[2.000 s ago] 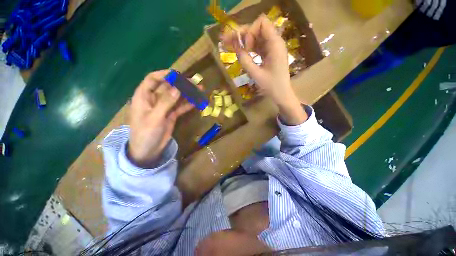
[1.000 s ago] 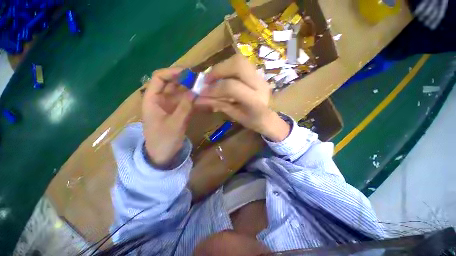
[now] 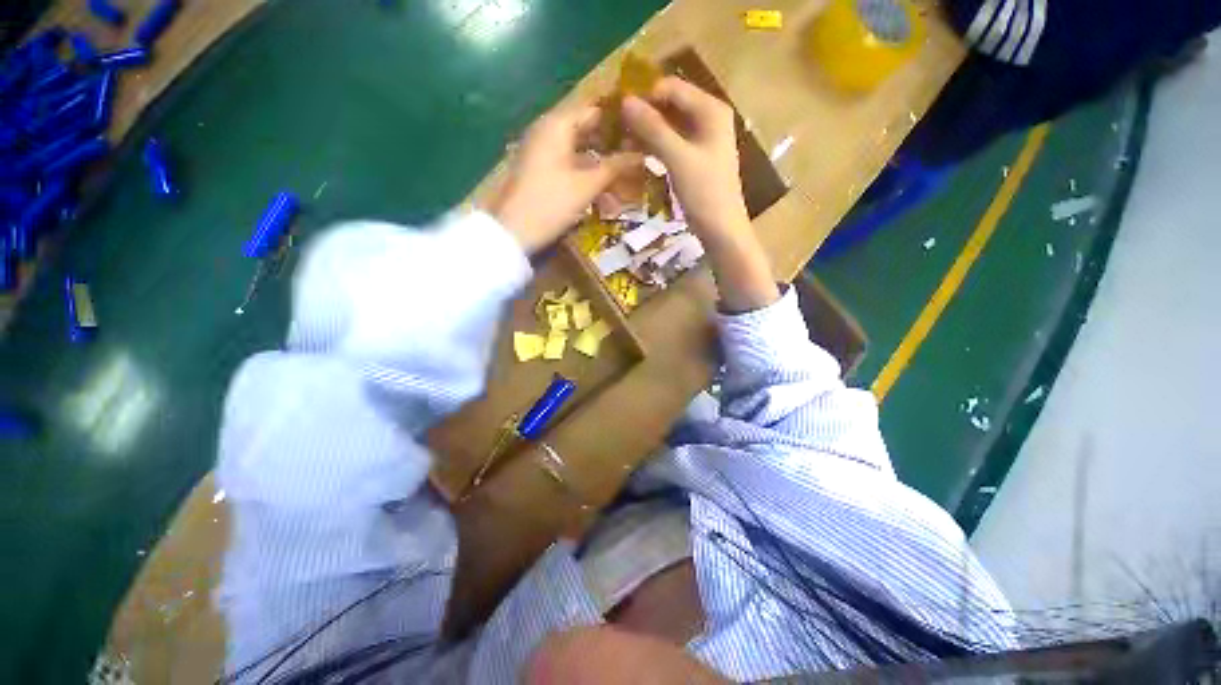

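My left hand (image 3: pixel 562 174) and my right hand (image 3: pixel 692 141) are close together over the parts box (image 3: pixel 753 154). Both hold a glossy amber tape piece (image 3: pixel 637 78) between their fingertips; the exact left grip is partly hidden. White and amber pieces (image 3: pixel 649 248) fill the box below. The work tray (image 3: pixel 623 351) nearer me holds loose pale-yellow squares (image 3: pixel 556 328) and a blue battery pack (image 3: pixel 546 407) with thin leads. Another blue pack (image 3: pixel 272 225) with trailing leads lies on the green surface to the left.
A heap of blue packs (image 3: pixel 47 134) lies at the far left, with single ones on the green surface (image 3: pixel 201 348). A yellow tape roll (image 3: pixel 864 43) stands at the bench's far end. A person's dark sleeve (image 3: pixel 1058 60) shows top right. Another cardboard box (image 3: pixel 833 328) is beside my right forearm.
Both hands have moved from over the work tray up to the parts box. The blue pack is out of my left hand, and a blue pack with leads now lies on the green surface.
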